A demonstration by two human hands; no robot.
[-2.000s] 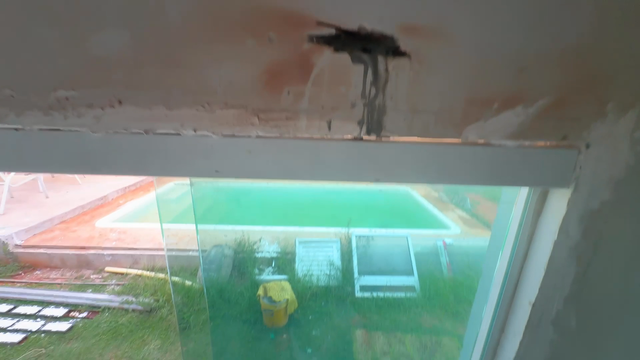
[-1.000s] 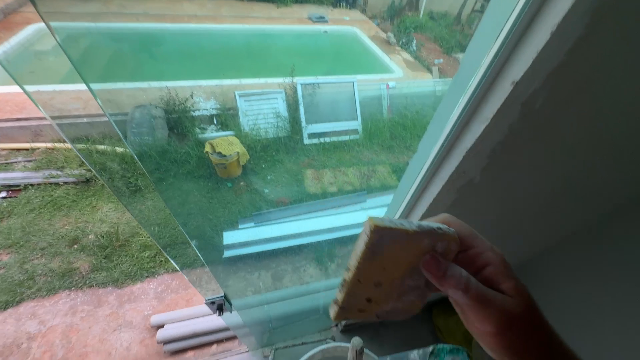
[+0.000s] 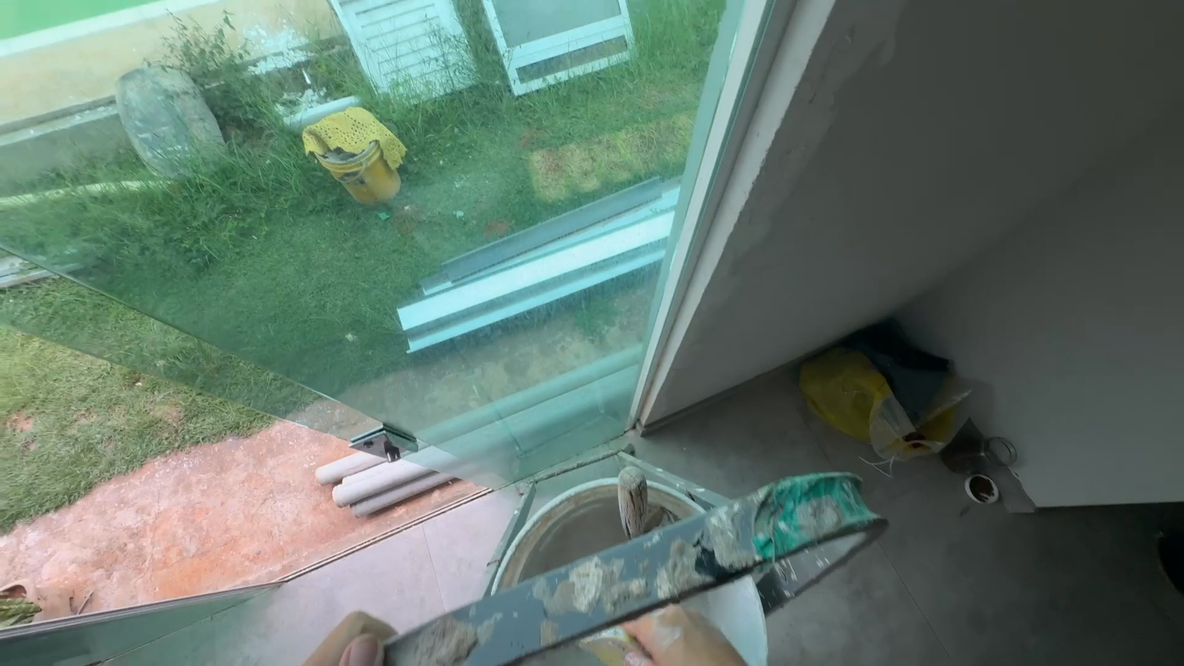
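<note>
A plaster-spattered grey metal rail [image 3: 592, 587], with green tape or plastic [image 3: 819, 513] around its far end, crosses the lower view. My left hand [image 3: 356, 643] is at the rail's near end, fingers curled against it. Below the rail, my right hand [image 3: 684, 638] has its fingers on a pale yellow sponge-like block [image 3: 606, 647], mostly hidden by the rail. Behind the rail stands a round white bucket [image 3: 518, 546], with a plaster-coated tool handle [image 3: 633, 499] sticking up in it.
The sliding glass panel [image 3: 305, 277] and white door frame [image 3: 708, 222] stand ahead, with pipes [image 3: 379, 481] outside. A plastered wall [image 3: 879, 185] rises at right. Yellow bags [image 3: 842, 393] and a small open container [image 3: 981, 488] lie on the grey tiled floor [image 3: 832, 573].
The view has tilted down strongly. My right hand, raised with the yellow block before the glass a second ago, is now lower, beneath the rail. My left hand has come into view.
</note>
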